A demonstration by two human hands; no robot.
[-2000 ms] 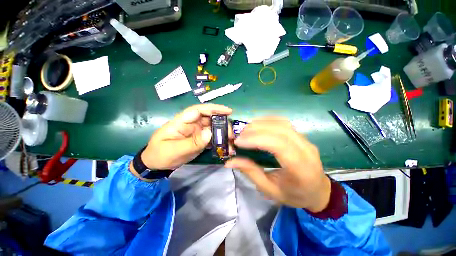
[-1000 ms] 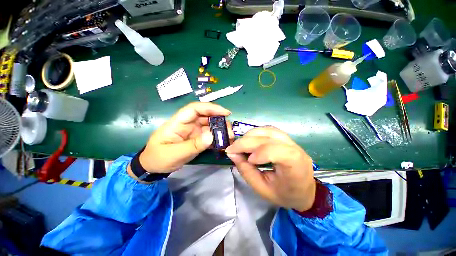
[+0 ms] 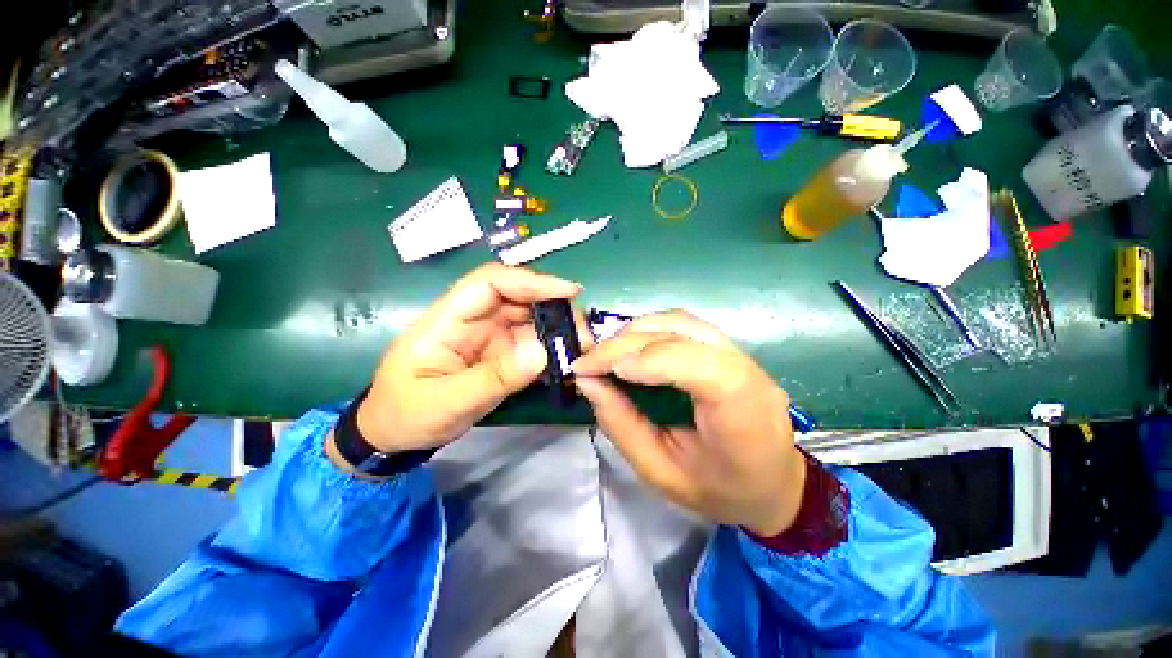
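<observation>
My left hand (image 3: pixel 450 360) holds a small black electronic device (image 3: pixel 557 337) upright between thumb and fingers, at the bench's near edge. A pale strip shows on the device's face. My right hand (image 3: pixel 701 411) is at the device's lower right side, its thumb and index fingertips pinched together against it. Whether a small part is between those fingertips I cannot tell. A part with a silver-white face and black edge (image 3: pixel 609 324) lies on the green mat just behind my right fingers, partly hidden by them.
Flex cable parts (image 3: pixel 512 203), a thin white stick (image 3: pixel 555 242) and a dotted white card (image 3: pixel 437 221) lie behind my hands. Right of them are a yellow rubber band (image 3: pixel 675 197), an amber liquid bottle (image 3: pixel 829 195) and dark tweezers (image 3: pixel 897 345). A crumpled tissue (image 3: pixel 647 93) lies farther back.
My right hand was blurred and apart from the device; now its fingertips are at the device's lower edge. The amber piece seen at the device's lower end is no longer visible.
</observation>
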